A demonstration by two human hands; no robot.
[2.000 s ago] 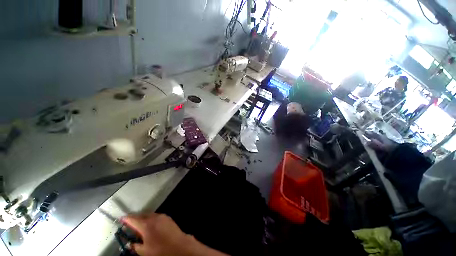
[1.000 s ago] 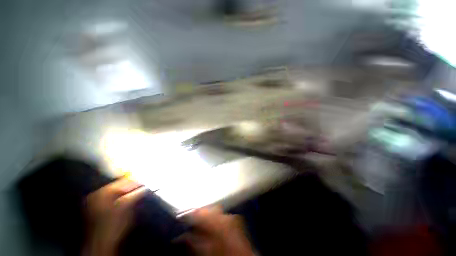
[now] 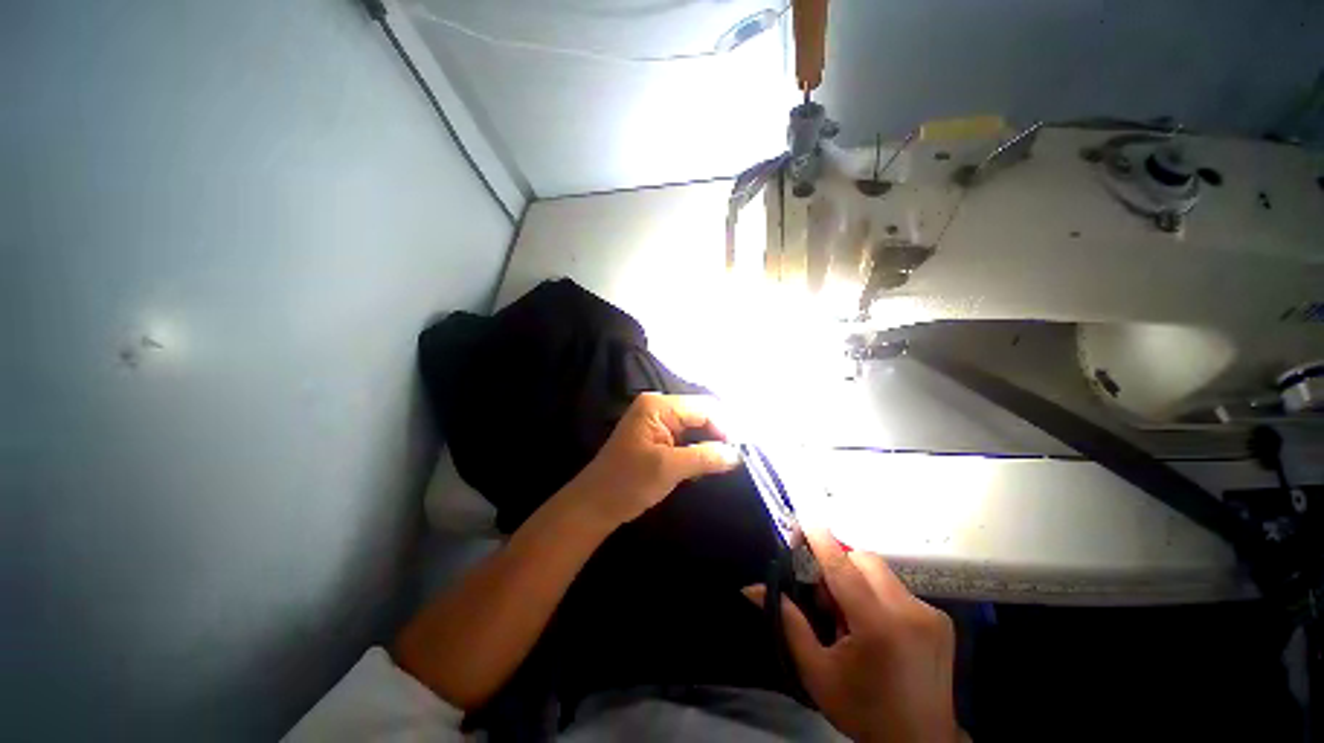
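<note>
Black cloth (image 3: pixel 545 392) lies bunched on the pale table left of the needle and hangs over the front edge towards my lap. My left hand (image 3: pixel 654 457) pinches the cloth's right edge between thumb and fingers. My right hand (image 3: pixel 871 624) holds scissors (image 3: pixel 770 494) by the dark loop handle. The silver blades point up and left to the cloth edge beside my left fingertips. Glare hides whether the blades are open. The cream sewing machine (image 3: pixel 1002 240) stands at the right, its presser foot area (image 3: pixel 868 346) in bright lamp light.
A long dark strip (image 3: pixel 1082 436) runs diagonally from near the needle to dark parts at the table's right end. A blue-grey partition (image 3: pixel 218 378) stands close on the left. The table's front edge (image 3: pixel 1016 578) runs to the right. A brown handle-like part (image 3: pixel 809 51) stands above the machine.
The view has swung left from the row of machines to the needle end. My left hand has come into view holding cloth, and the scissors have moved from the table's front to the cloth edge.
</note>
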